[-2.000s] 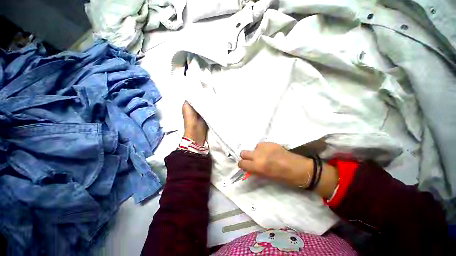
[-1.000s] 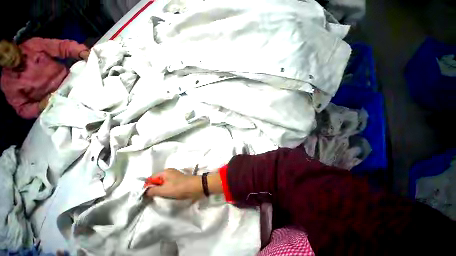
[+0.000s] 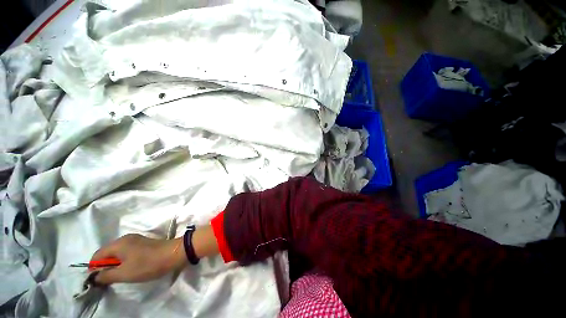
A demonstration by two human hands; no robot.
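Pale garments (image 3: 211, 43) lie heaped and layered over the table, with rows of dark buttons along their edges. My right hand (image 3: 133, 258) is at the lower left, on the pale cloth nearest me. It holds orange-red thread snips (image 3: 104, 263), their thin metal points facing left. A fold of pale cloth shows under my fingers; I cannot tell how firmly it is pinched. My left hand is not in view.
A blue crate (image 3: 377, 149) with pale cloth stands against the table's right side. More blue crates (image 3: 425, 90) with pale cloth stand on the floor at the right. A long red strip (image 3: 53, 22) lies at the far left table edge. Dark shapes fill the right side.
The view has swung right, away from the blue garments. My left hand has left the picture. My right hand, still with the snips, now appears farther left. The person in pink is out of view.
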